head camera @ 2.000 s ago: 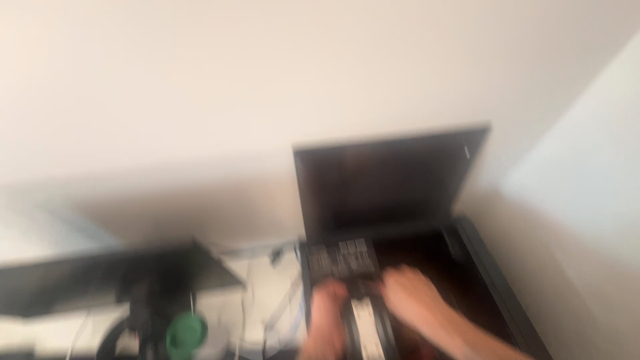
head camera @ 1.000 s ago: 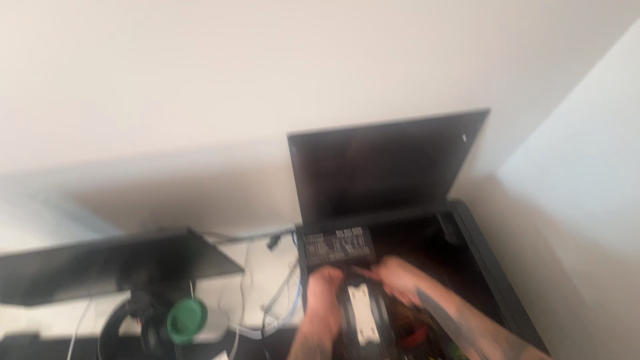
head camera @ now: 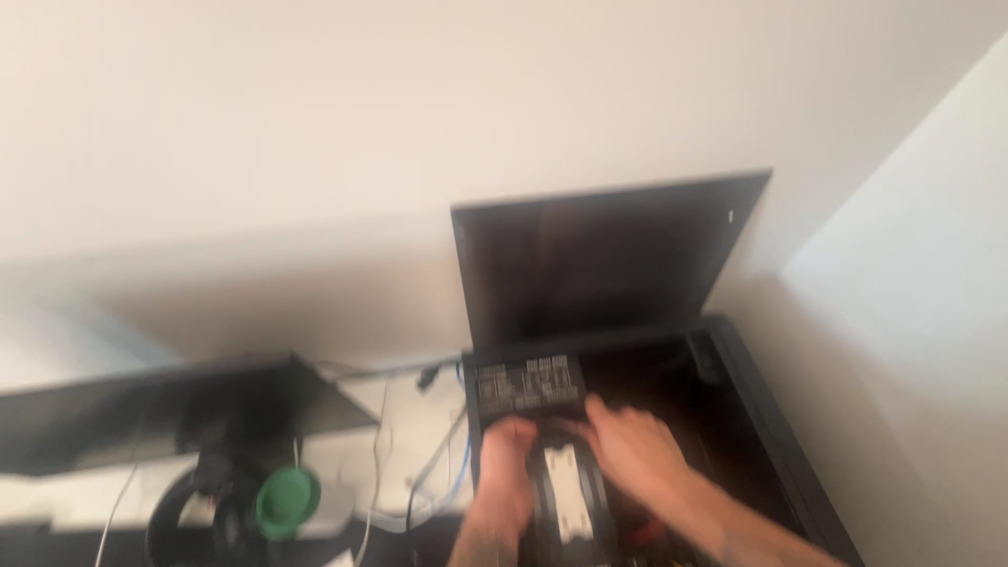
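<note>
A black case (head camera: 752, 394) stands at the lower right with its dark lid or side panel (head camera: 591, 260) raised against the wall. Inside it, at the upper left, lies a black unit with a printed label (head camera: 528, 383). Just below that, my left hand (head camera: 508, 465) is at the left side of a dark part bearing a pale plate (head camera: 568, 492). My right hand (head camera: 634, 445) reaches in from the right, fingers curled near the top of that same part. Blur hides what the fingertips grip. Something red shows under my right forearm.
To the left stands a dark monitor (head camera: 197, 409) seen from above. A green round lid or cup (head camera: 288, 502) sits beside a black ring-shaped object (head camera: 185, 512). Loose cables (head camera: 437, 465) run over the white surface between monitor and case. Walls rise behind and to the right.
My right hand has shifted slightly around the top of the pale-plated part, and my left hand stays at its left side.
</note>
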